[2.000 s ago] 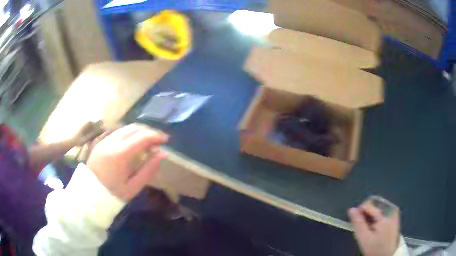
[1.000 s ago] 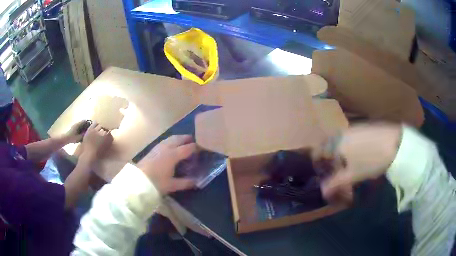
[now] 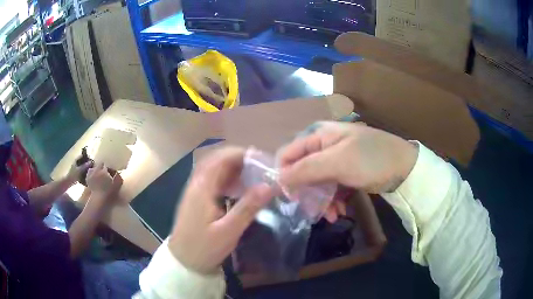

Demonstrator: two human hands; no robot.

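Observation:
My left hand (image 3: 213, 213) and my right hand (image 3: 348, 157) hold the top of a clear plastic bag (image 3: 286, 233) between their fingertips. The bag is shiny and crinkled and hangs in front of the open mailer box (image 3: 374, 225). A dark shape shows at the bag's left side; what it is cannot be told. Inside the box lies a black bundle (image 3: 336, 238), partly hidden by the bag and my right hand. The box's lid stands open towards the back, partly behind my hands.
At the left a person in a purple shirt (image 3: 35, 222) handles a small dark thing over a cardboard-covered table (image 3: 158, 122). A yellow-rimmed waste bag (image 3: 232, 76) stands by the blue rack (image 3: 245, 47). Another open box flap (image 3: 403, 99) is at the back right.
My left hand has lifted the clear bag from the table left of the box. My right hand has moved left from the box and now grips the bag too.

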